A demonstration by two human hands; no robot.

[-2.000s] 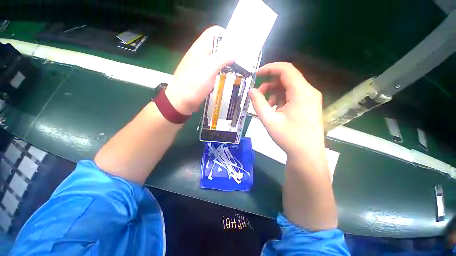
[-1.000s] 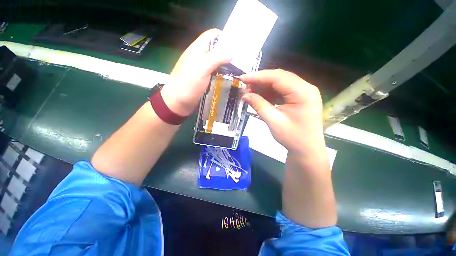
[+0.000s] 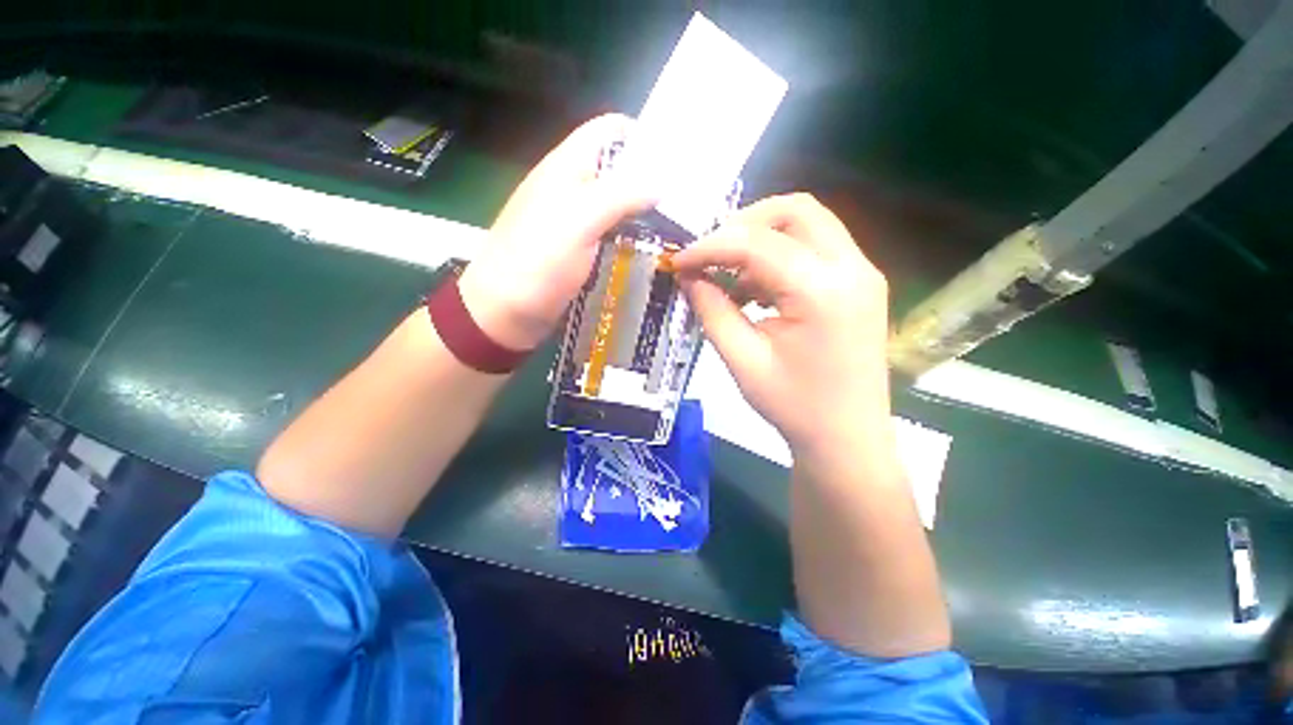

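Observation:
My left hand [image 3: 546, 234] holds an open phone body [image 3: 610, 414] tilted above the bench. A white battery slab [image 3: 709, 113] is raised at the phone's upper end, with my left thumb on it. An orange flex cable [image 3: 607, 319] runs along the open bay, with a dark band beside it. My right hand [image 3: 801, 319] has thumb and forefinger together at the bay's upper right, by a small orange piece; whether they pinch it is unclear. A blue tray [image 3: 638, 538] with tangled white strips lies below the phone.
A white sheet [image 3: 919, 460] lies right of the tray, partly behind my right arm. A tape-wrapped post [image 3: 993, 290] stands at the right. A white rail [image 3: 270, 189] edges the green bench. Phone units [image 3: 407, 142] lie on the conveyor. A small unit [image 3: 1242, 569] lies far right.
The phone and battery have moved slightly down in view. My right fingers have moved left from beside the phone onto the bay's upper right, and thumb and forefinger have closed together.

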